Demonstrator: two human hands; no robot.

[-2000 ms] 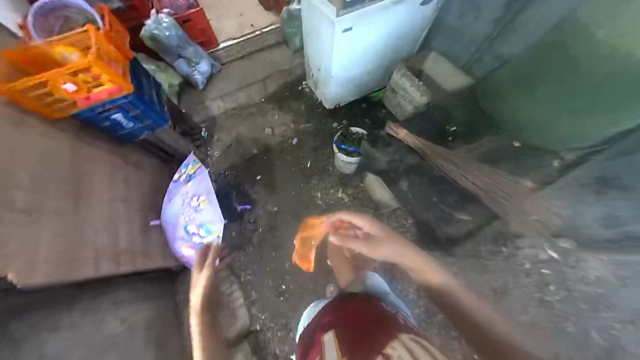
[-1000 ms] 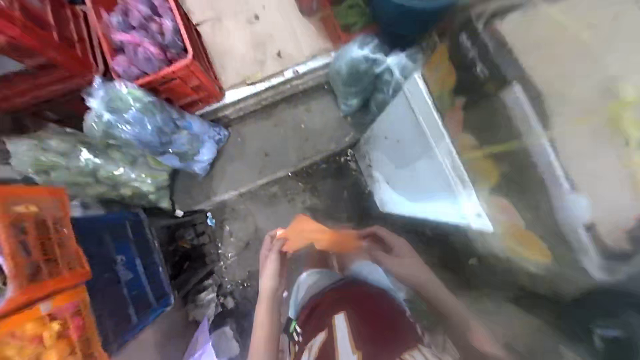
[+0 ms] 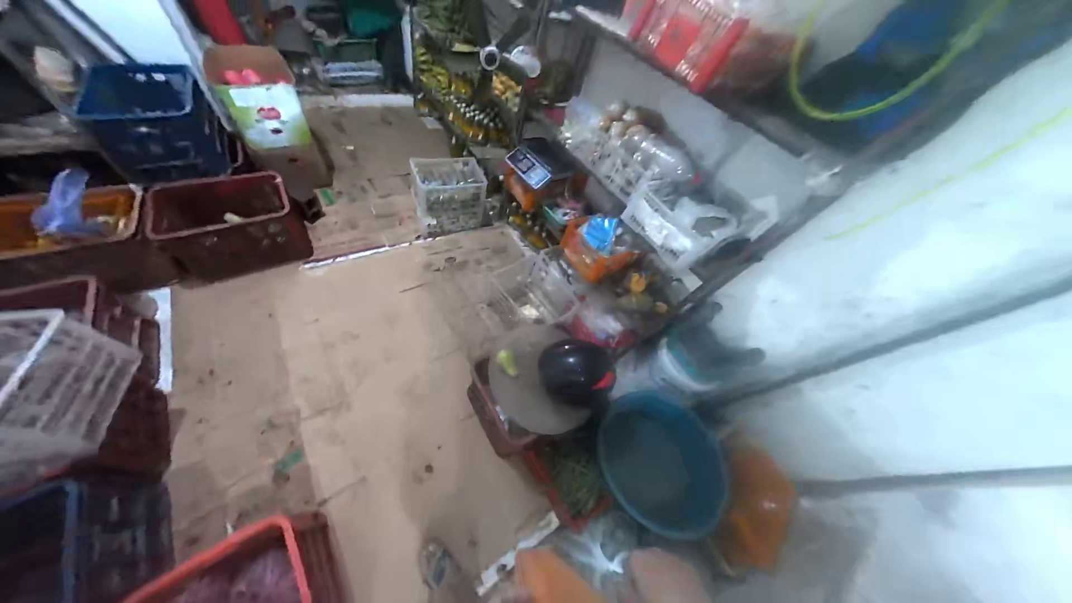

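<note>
At the bottom edge of the head view, a blurred piece of orange material (image 3: 554,578) shows, cut off by the frame. To its right is my right hand (image 3: 667,576), also blurred and cut off; its fingers and any hold on the orange piece cannot be made out. A small skin-coloured patch at the lower left of the orange piece may be my left hand, but it is too cropped to tell. Just above them lies a clear plastic bag (image 3: 599,540). A foot in a sandal (image 3: 435,565) stands on the cardboard-covered floor to the left.
Cardboard (image 3: 368,377) covers the floor. A blue-green basin (image 3: 664,465), a dark helmet (image 3: 576,371) on a round surface and a crate of greens (image 3: 574,477) stand at right. Shelves with a digital scale (image 3: 529,167) line the wall. Crates, including a red one (image 3: 285,536), stand at left.
The view has swung from the muddy ground to the cardboard-covered floor and shelves. Both hands held the orange piece one second ago; now it and my right hand are low at the frame's edge.
</note>
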